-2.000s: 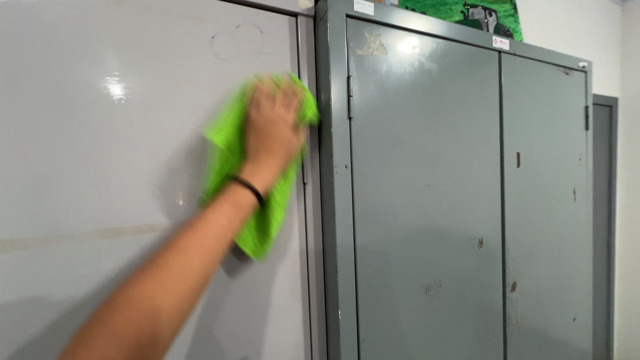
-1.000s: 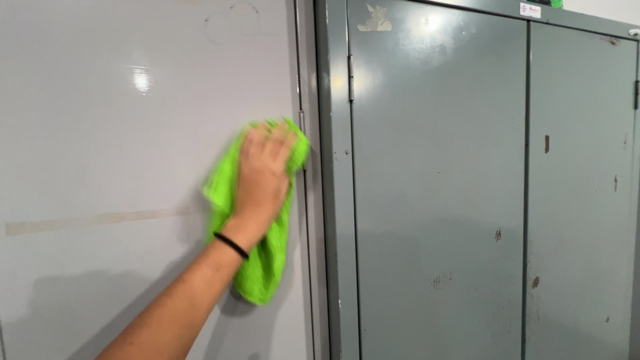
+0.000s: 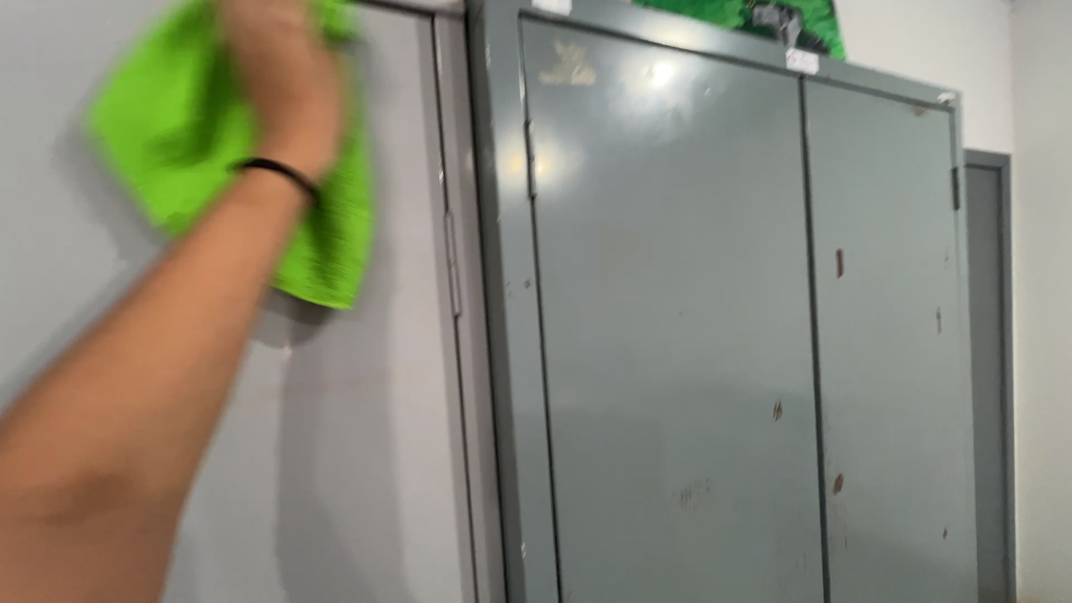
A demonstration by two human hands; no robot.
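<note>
My left hand (image 3: 289,79), blurred and wearing a thin black band at the wrist, holds a bright green cloth (image 3: 188,126) flat against a light grey metal cabinet door (image 3: 360,452). The fingertips are cut off by the top edge of the view. The cloth spreads to the left of the hand, and one corner hangs below the wrist. The forearm comes in from the lower left. My right hand is not in view.
A darker grey-green metal cabinet (image 3: 670,335) with two shut doors, hinges and chipped paint stands close on the right. A green picture or board (image 3: 825,25) shows above it. Farther right is a narrow grey door (image 3: 988,368) beside a pale wall.
My left hand and the cloth were lower on the light grey door, near its hinge edge, one second ago; they are now higher and farther left. The view has tilted upward.
</note>
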